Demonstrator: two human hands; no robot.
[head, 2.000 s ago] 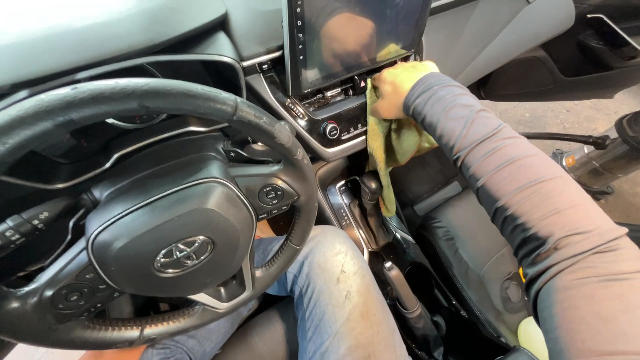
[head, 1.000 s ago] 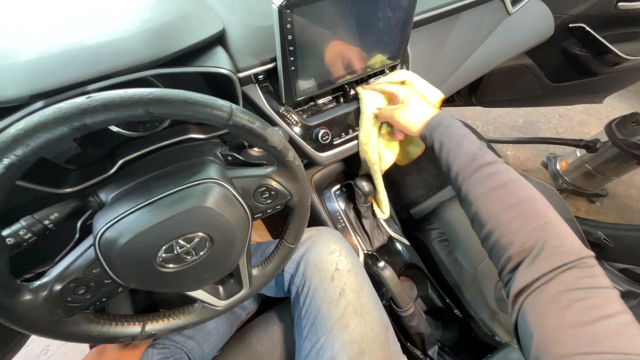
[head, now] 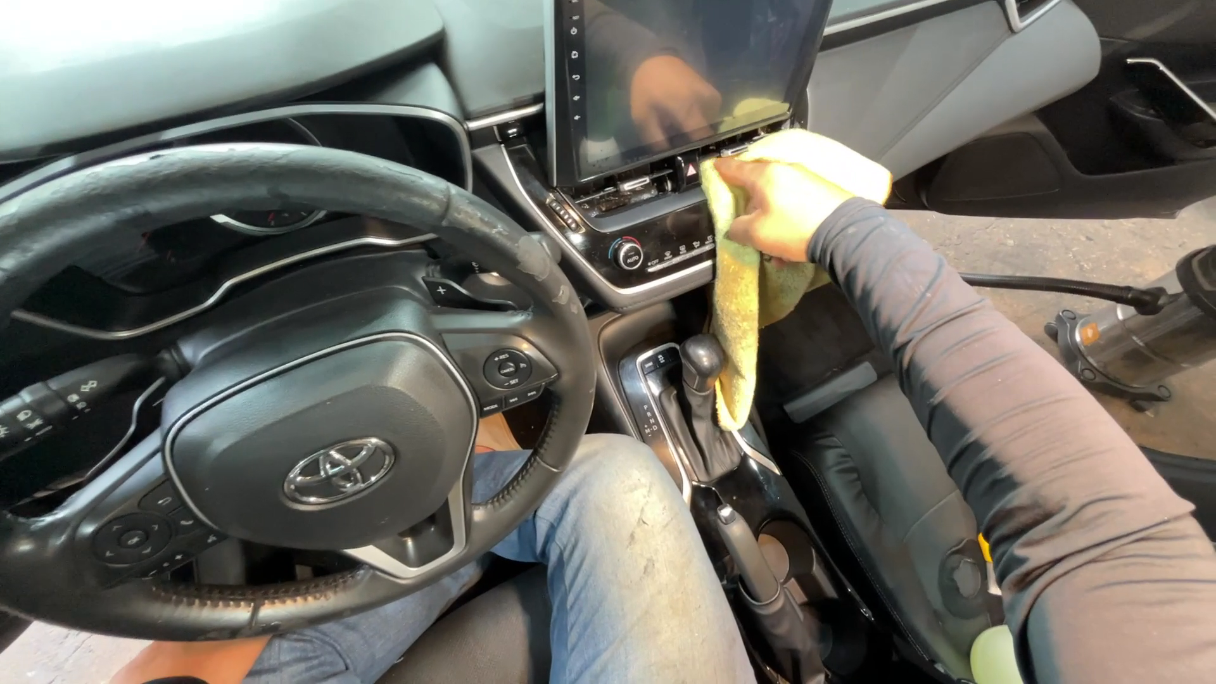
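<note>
My right hand [head: 784, 207] grips a yellow-green microfiber cloth [head: 736, 313] at the right part of the centre console, just below the large touchscreen [head: 689, 81]. The cloth hangs down beside the gear shift knob [head: 703, 359]. Close to my fingers are the air vents [head: 632, 183] and the climate control panel [head: 655, 252]. The screen reflects a hand. At the bottom left my left hand is out of sight; only a bare forearm [head: 204, 660] shows, below the steering wheel [head: 318, 418].
A handbrake lever [head: 748, 556] and a cup holder [head: 807, 546] lie between the front seats. The black passenger seat [head: 883, 503] has a worn patch. Beyond the open passenger door [head: 1045, 171] side stands a cylindrical machine with a hose [head: 1054, 285].
My right hand has stayed near the vents with the cloth. The cloth is bunched differently, with a lit fold now spreading behind the hand.
</note>
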